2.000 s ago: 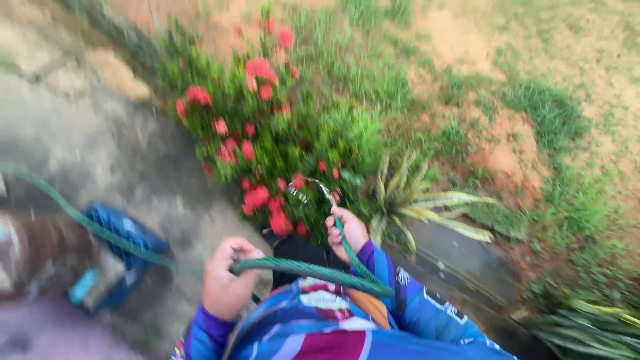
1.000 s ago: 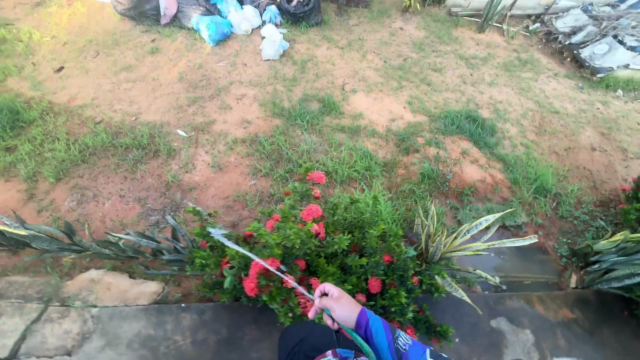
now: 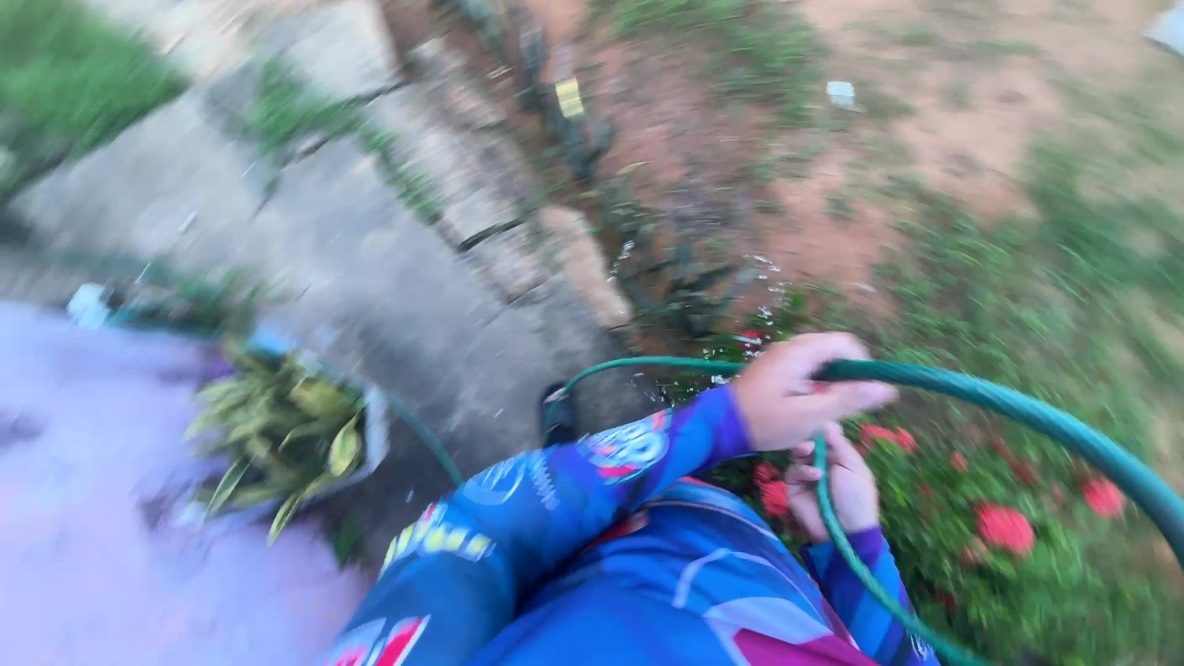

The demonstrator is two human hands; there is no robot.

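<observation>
A green garden hose (image 3: 999, 402) loops in front of the camera and runs through the fingers of my left hand (image 3: 800, 393). Just below it, my right hand (image 3: 837, 486) grips another part of the same hose. Water drops are in the air beyond my hands, over the edge of the paving; the hose's mouth is hidden. A bush with red flowers (image 3: 1004, 529) stands under and to the right of my right hand. Part of the hose also trails across the paving at the left.
A pale planter (image 3: 375, 435) with a yellow-green leafy plant (image 3: 277, 425) stands by a pale lilac surface (image 3: 120, 518) at the left. Cracked concrete paving (image 3: 342, 240) borders reddish soil with grass patches. A dark shoe (image 3: 558, 416) is on the paving.
The view has swung strongly toward the paving and planter. My left hand, out of view one second ago, now shows on the hose above my right hand.
</observation>
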